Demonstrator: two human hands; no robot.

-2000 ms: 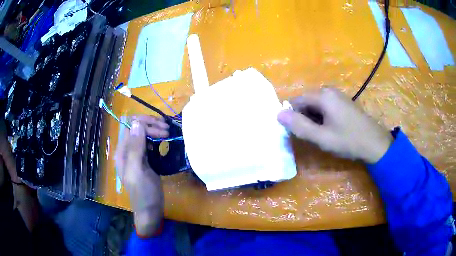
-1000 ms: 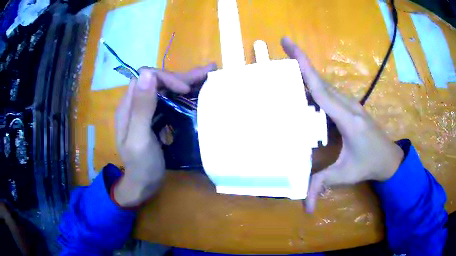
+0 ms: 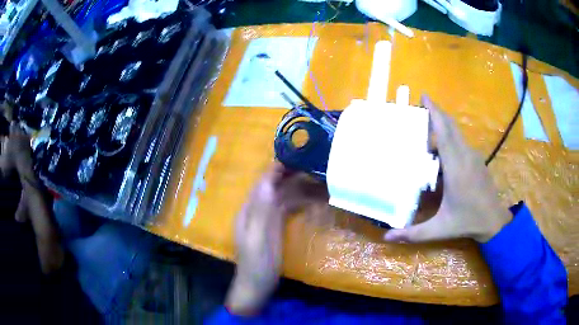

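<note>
The white camera housing (image 3: 379, 159) lies on the orange bench with two white projections pointing away; the longer looks like an antenna (image 3: 379, 73). The black camera front (image 3: 303, 141) with ring openings joins its left side, with dark and thin leads (image 3: 294, 87) above it. My right hand (image 3: 454, 184) spans the housing's right side, fingers at the far corner and thumb at the near edge. My left hand (image 3: 260, 219) is blurred, near the lower left of the black front; whether it touches is unclear.
A ribbed stack of blister trays (image 3: 82, 120) with dark parts stands at left. Another person's hand (image 3: 24, 159) is at the far left. A black cable (image 3: 511, 124) lies at right. White parts (image 3: 388, 7) sit on the green strip beyond. Pale patches (image 3: 270, 70) are on the bench.
My left hand has let go of the leads and moved down, nearer me. The view has shifted, showing more trays and the green strip. My right hand stays around the housing's right side.
</note>
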